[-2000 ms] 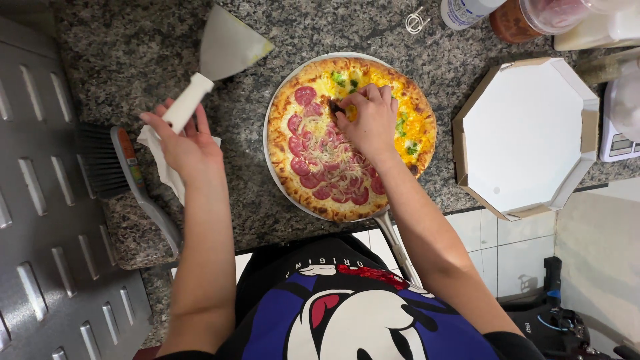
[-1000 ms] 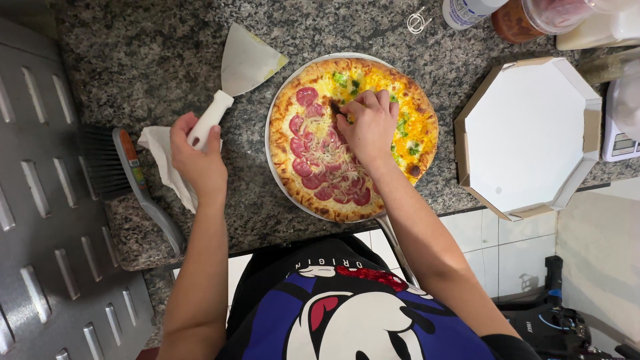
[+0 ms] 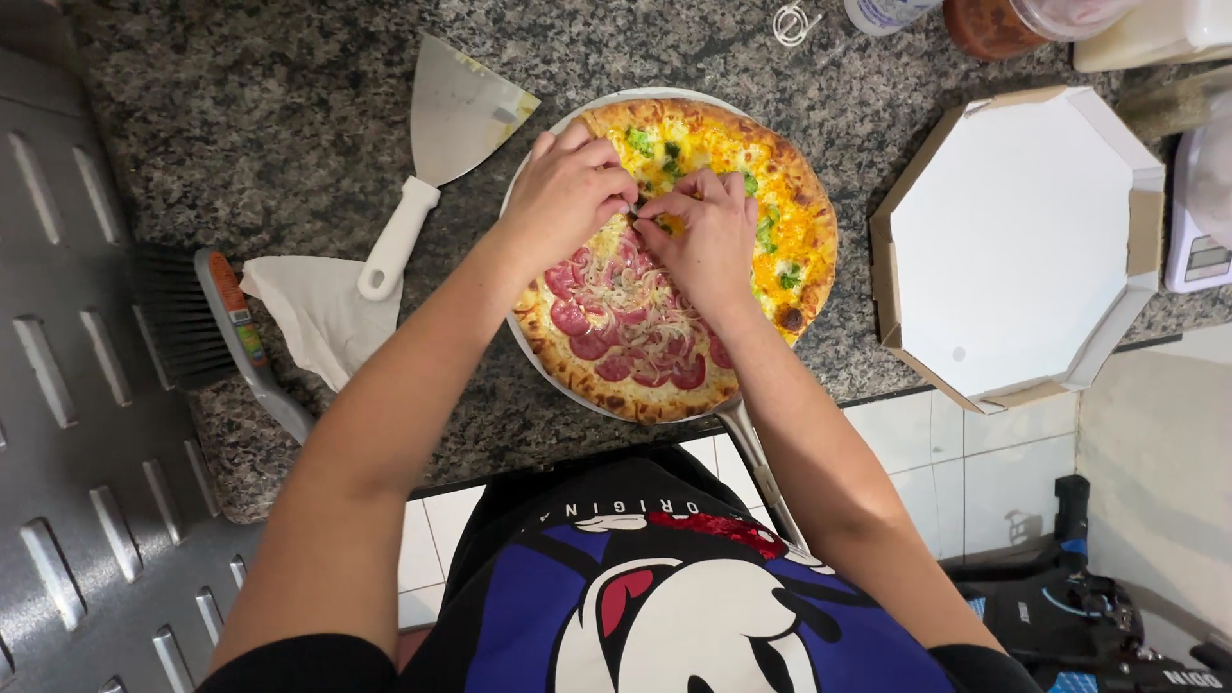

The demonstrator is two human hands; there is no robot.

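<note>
A baked pizza (image 3: 626,337) lies on a round metal pan with a long handle (image 3: 760,462). One half carries sliced sausage and onion, the other yellow cheese and broccoli. Over its upper left part is my left hand (image 3: 573,192), fingertips bent toward the middle. My right hand (image 3: 703,231) meets it there, thumb and forefinger pinched together. A small dark bit shows between the fingertips of both hands; what it is cannot be told. Left of the pan lies a wide metal scraper with a white handle (image 3: 399,239), touched by neither hand.
An octagonal white cardboard pizza box (image 3: 1011,241) sits at the right, near a kitchen scale (image 3: 1203,221). At left are a crumpled white cloth (image 3: 327,313) and a black-bristled brush (image 3: 231,308). Jars and containers (image 3: 982,29) line the top right. The granite counter's edge (image 3: 539,472) runs beside my body.
My left hand has let go of the scraper, which lies on the counter, and has moved right onto the pizza beside my right hand. My right hand stays near the pizza's middle.
</note>
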